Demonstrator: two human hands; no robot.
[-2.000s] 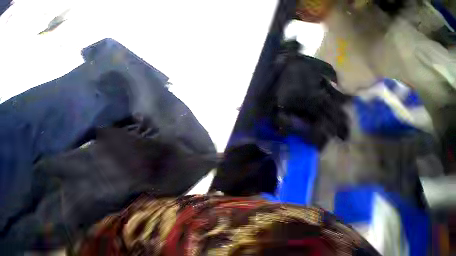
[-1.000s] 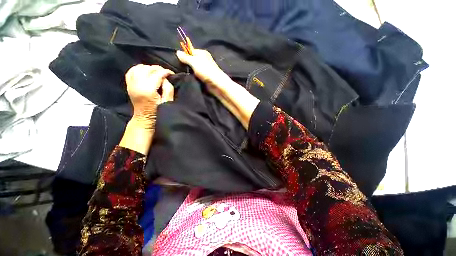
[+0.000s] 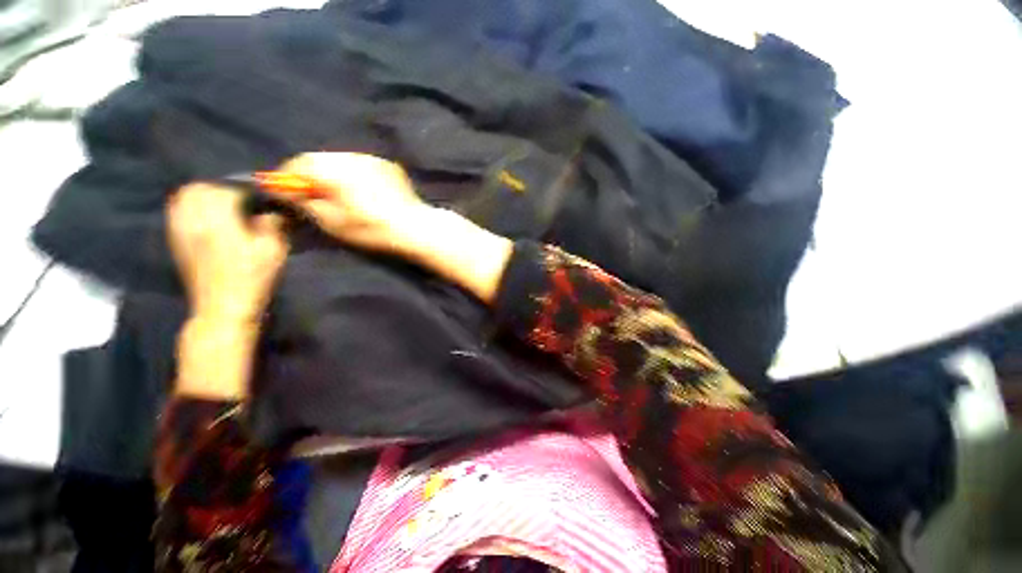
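A black garment (image 3: 381, 347) lies spread over the table, with a navy part or second garment (image 3: 650, 67) behind it. My left hand (image 3: 224, 241) grips a fold of the black cloth at the left. My right hand (image 3: 359, 196) holds small orange-red thread snips (image 3: 282, 181), their tips pointing left beside my left fingers. The blades and the cloth edge there are blurred. A short yellow stitched mark (image 3: 511, 180) shows on the cloth to the right of my right hand.
The white table (image 3: 919, 224) shows on the right and left. Pale cloth (image 3: 50, 39) lies at the far upper left. A dark pile (image 3: 874, 437) hangs below the table edge at lower right. The pink checked apron (image 3: 504, 504) touches the garment's near edge.
Since one second ago, both hands appear further left in view, and the right hand has come down beside the left. The snips have turned from pointing up to pointing left.
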